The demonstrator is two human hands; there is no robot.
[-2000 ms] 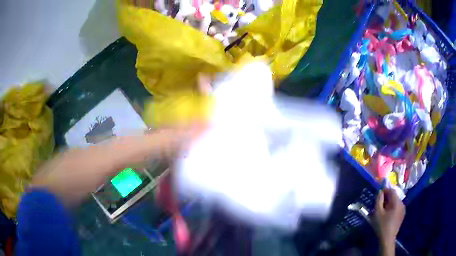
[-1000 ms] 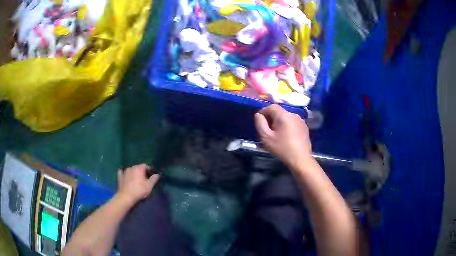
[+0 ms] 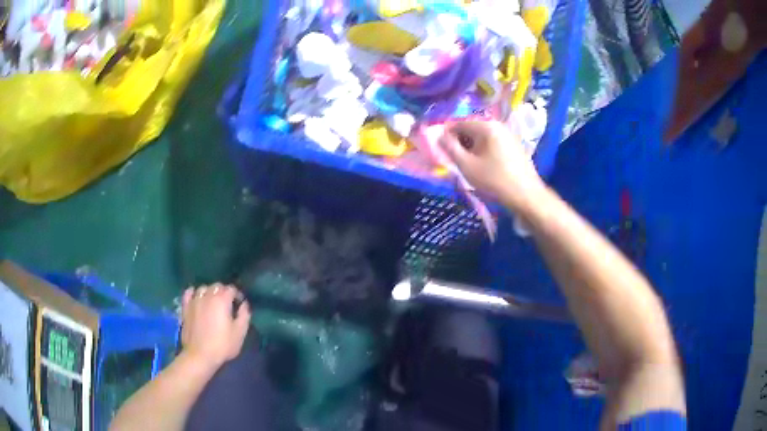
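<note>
My right hand (image 3: 489, 162) is over the near edge of the blue plastic crate (image 3: 345, 160), its fingers closed on a pink strand of a limp unicorn skin (image 3: 437, 147). A strand end hangs over the crate's rim. The crate is heaped with limp white skins with yellow, purple and blue parts. My left hand (image 3: 214, 322) is low at the left, above my leg, fingers curled; a small dark thing shows at its fingertips, too unclear to name. The shiny nozzle (image 3: 471, 296) juts out below the crate, with nothing on it.
An open yellow sack (image 3: 109, 126) of white and coloured toys or skins stands at the upper left. The weighing scale (image 3: 63, 370) is at the lower left on a blue stool (image 3: 134, 337). The blue machine (image 3: 698, 252) fills the right side. Fibre litters the green floor.
The large white blur seen earlier is gone, and the view has turned to the crate and nozzle. My right hand has moved up from the crate's rim and taken hold of the pink strand.
</note>
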